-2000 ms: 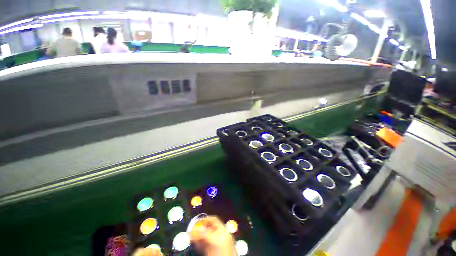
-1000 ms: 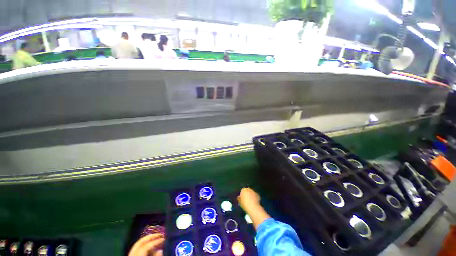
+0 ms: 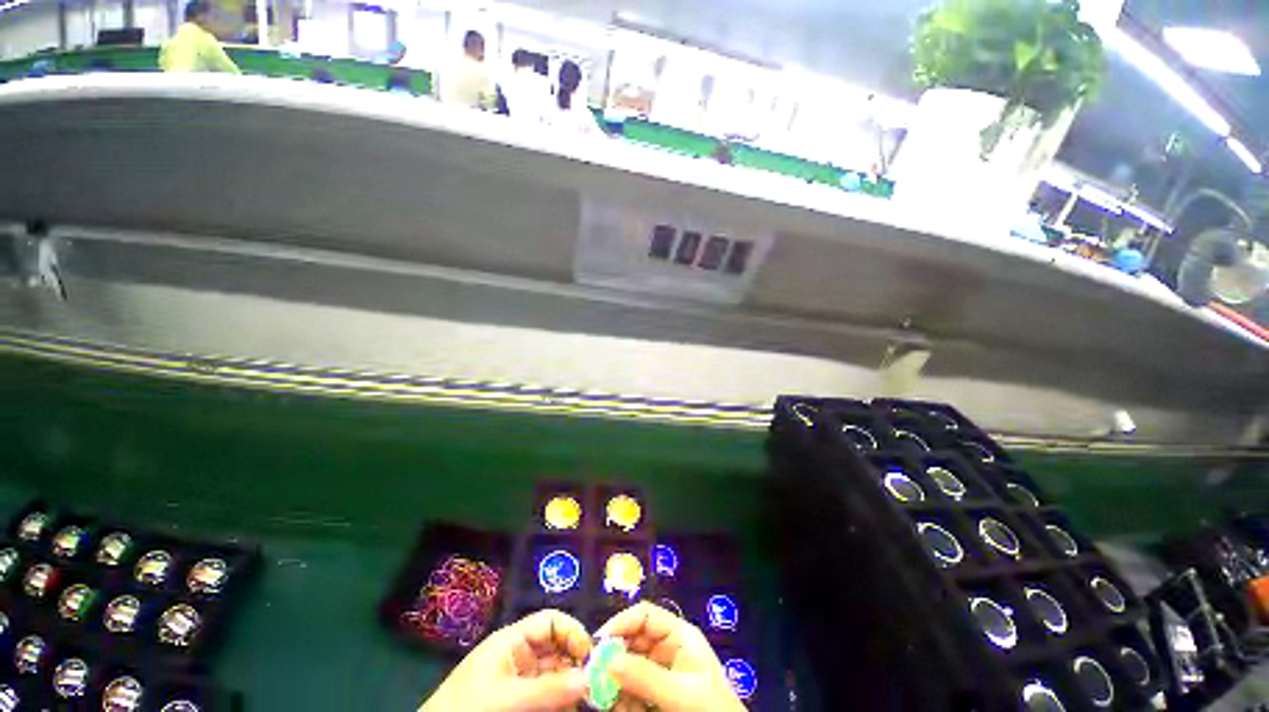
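Note:
My left hand (image 3: 522,668) and my right hand (image 3: 671,665) meet at the bottom centre. Both hold a small round disc (image 3: 604,673) that glows green, tilted on edge between the fingertips. Just beyond them is a black module tray (image 3: 592,504) with discs lit yellow and blue, one per pocket. More blue discs sit in the dark tray to its right, partly hidden by my right hand. A small black parts box (image 3: 413,598) with a red, pink and purple tangle (image 3: 457,600) stands left of the module tray.
Tall stacked case trays (image 3: 821,529) with silver-rimmed circles stand at right. Side trays (image 3: 230,612) with rows of discs lie at far left. Dark cabled equipment (image 3: 1183,612) is at the right edge. A grey partition (image 3: 418,209) with a posted sheet runs across. People stand beyond it.
My hands have come together over the near part of the trays with the green disc between them. The tray discs show different colours. The view has turned left, showing more of the side trays.

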